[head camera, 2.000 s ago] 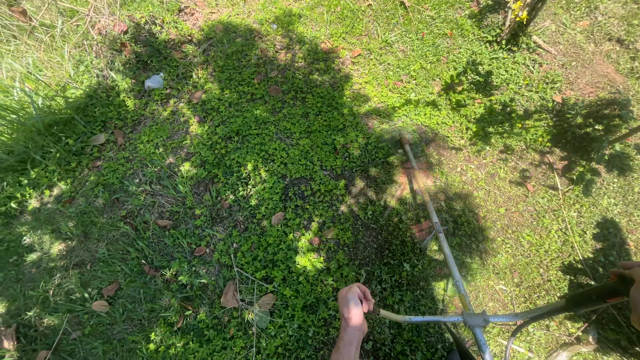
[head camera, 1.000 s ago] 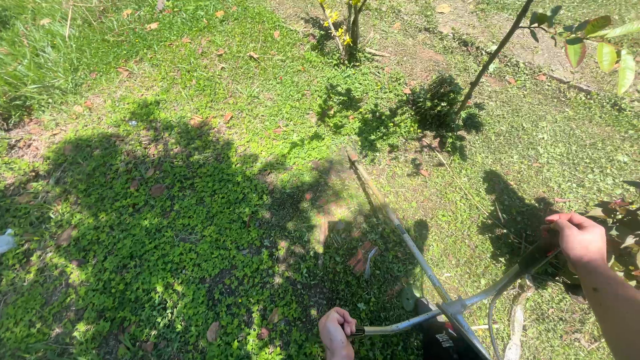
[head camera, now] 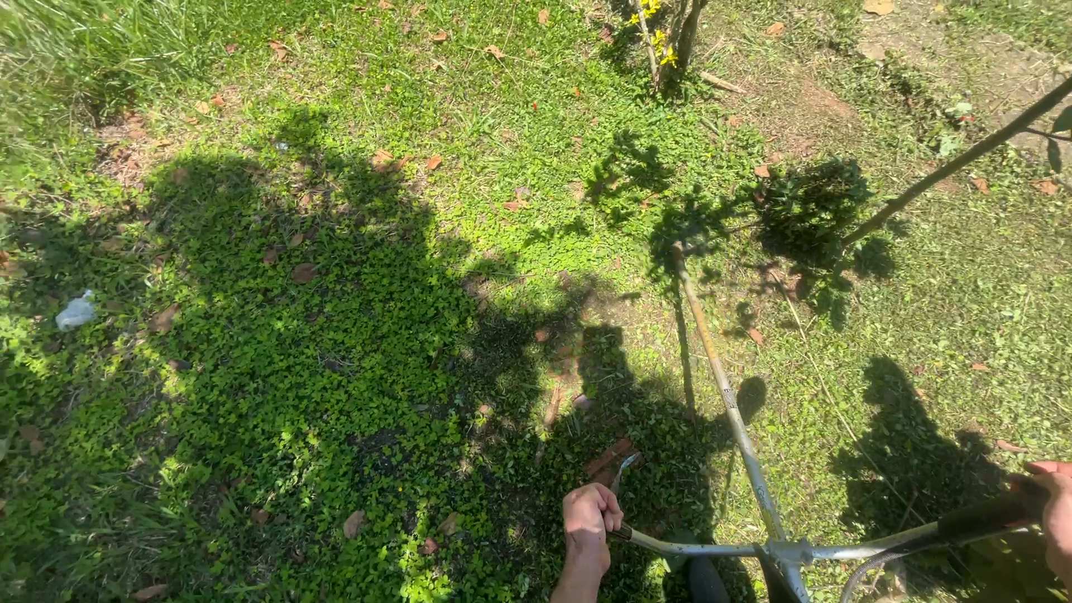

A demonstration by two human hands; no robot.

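A brush cutter with a long metal shaft (head camera: 737, 419) reaches up from the bottom right, its far end low over the ground cover beside a small shrub. Its handlebar (head camera: 712, 550) crosses the bottom of the view. My left hand (head camera: 589, 519) is closed around the bar's left end. At the right edge, partly cut off, my right hand (head camera: 1057, 511) is wrapped around the black grip (head camera: 988, 515). The cutting head cannot be made out clearly.
A thin leaning stem (head camera: 963, 167) rises at the right by a dark leafy shrub (head camera: 812, 209). Stems with yellow flowers (head camera: 662, 50) stand at the top. A whitish scrap (head camera: 77, 311) lies left among low clover-like plants (head camera: 335, 360). Reddish brick pieces (head camera: 610, 456) lie near my left hand.
The view first swung right, then partly back left. The shaft's far end has moved from bare-looking ground toward the shrub by the leaning stem. Both hands remain on the handlebar.
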